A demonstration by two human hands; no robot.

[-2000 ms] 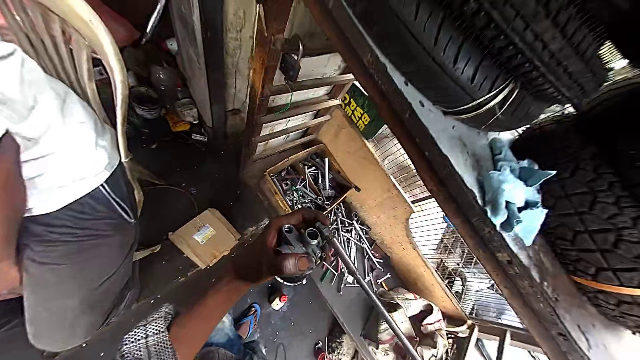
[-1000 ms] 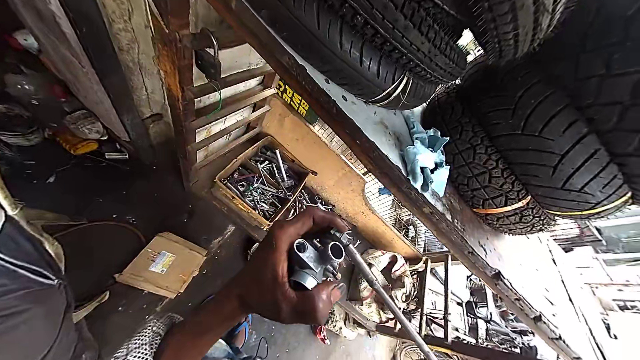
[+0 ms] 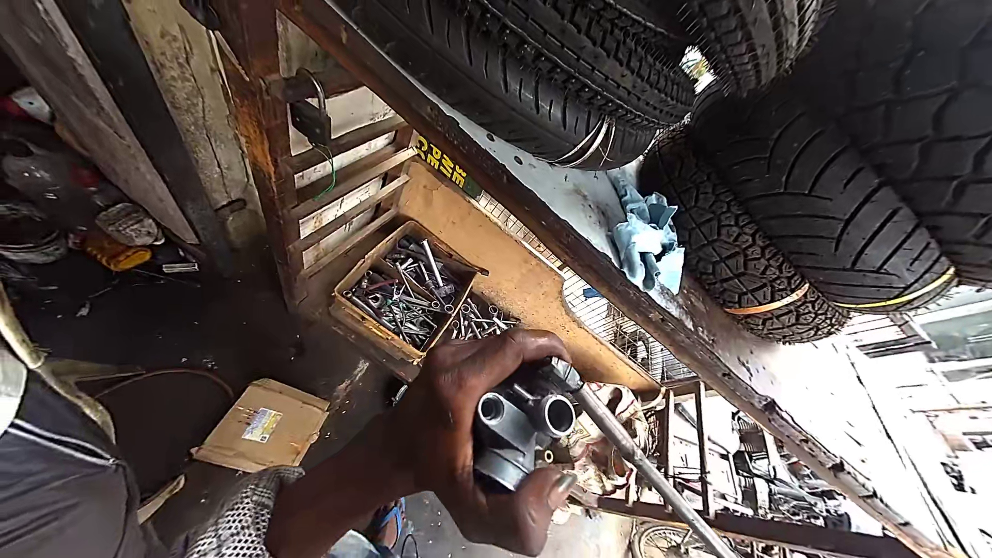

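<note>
My left hand (image 3: 465, 418) reaches in from the lower left. Its fingers and thumb are closed around a cast metal part (image 3: 511, 438) with two round tubular openings facing up, possibly a carburetor. A long metal rod (image 3: 643, 465) meets the part's upper right side, by my fingertips, and runs down to the bottom edge. Whether the rod is joined to the part cannot be told. My right hand is out of view. Beyond my left hand stands a worn box (image 3: 341, 298) full of wrenches and sockets, with more wrenches (image 3: 480, 319) beside it.
Flattened cardboard (image 3: 291, 422) lies on the dark floor. A seated person's trouser leg (image 3: 62, 473) is at the left. A rusty metal frame edge (image 3: 542, 225) crosses diagonally, with tires (image 3: 806, 194) and a light blue cloth (image 3: 647, 236) beyond it. A padlock (image 3: 310, 116) hangs upper left.
The view has swung to the right, and less of the seated person shows. My left hand still holds the metal part, whose openings now face the camera more fully.
</note>
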